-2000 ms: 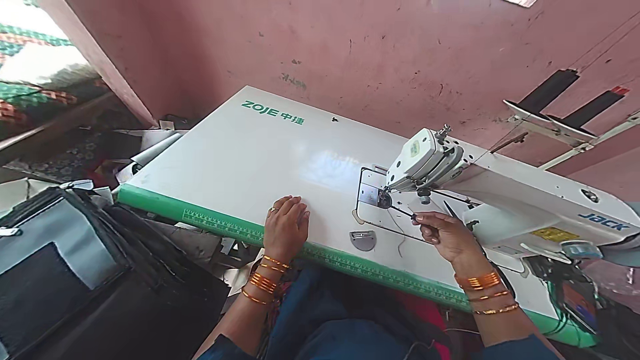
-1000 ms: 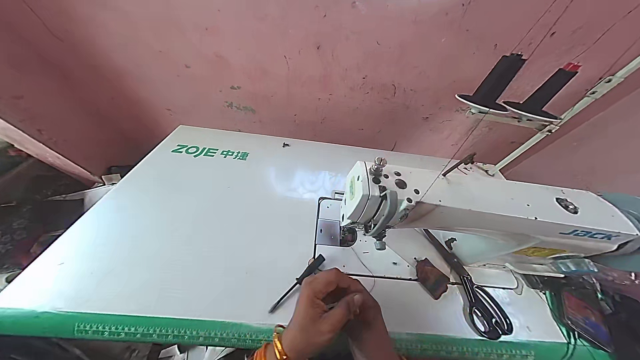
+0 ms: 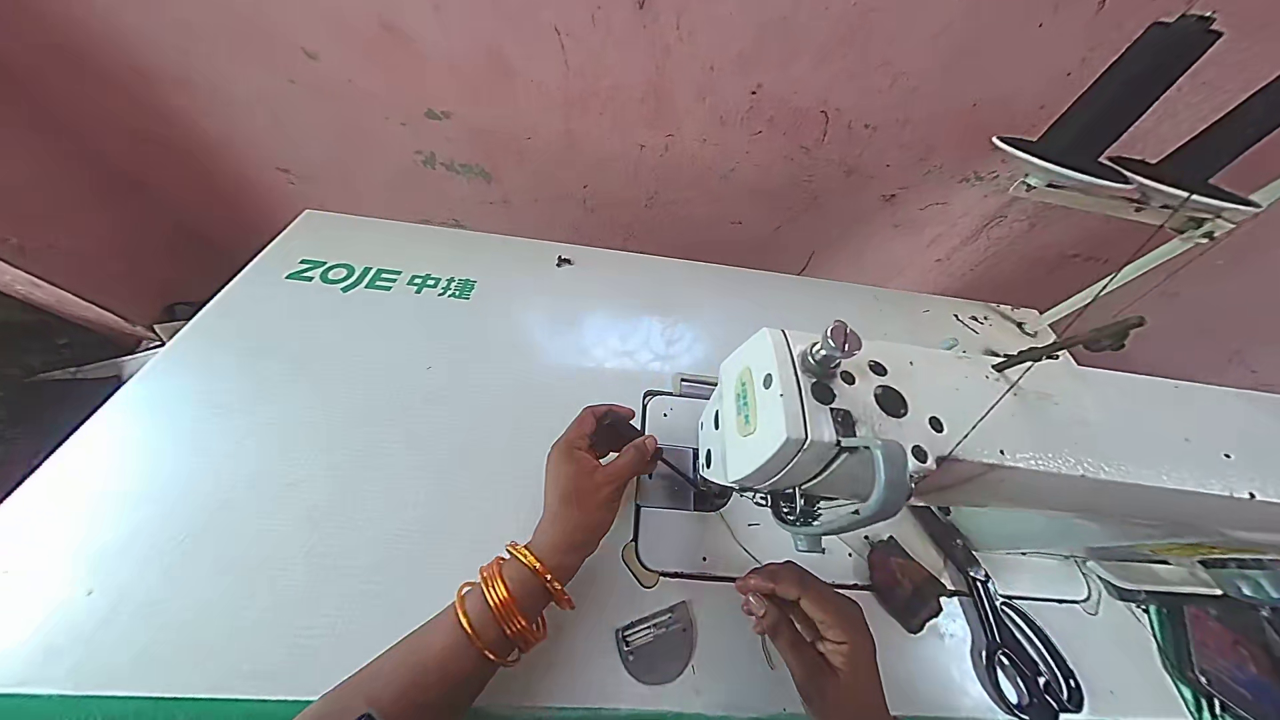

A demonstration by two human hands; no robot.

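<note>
My left hand (image 3: 590,480) grips the dark handle of a screwdriver (image 3: 617,434), its thin shaft reaching to the opening under the head of a white sewing machine (image 3: 765,400). At the front edge of the machine bed (image 3: 690,540), my right hand (image 3: 815,625) has its thumb and fingertips pinched together near a thin thread; whether they hold it I cannot tell. A metal needle plate (image 3: 656,645) with slots lies loose on the white table between my hands. The machine head hides part of the opening.
Black-handled scissors (image 3: 1010,640) and a small dark reddish piece (image 3: 905,583) lie right of my right hand. Two black thread cones (image 3: 1125,95) stand on a rack at the upper right. The white tabletop (image 3: 300,450) spreads left, below a pink wall (image 3: 600,130).
The screwdriver, lying on the table one second ago, is now in my left hand at the machine opening. My right hand is now apart from my left. The view has shifted.
</note>
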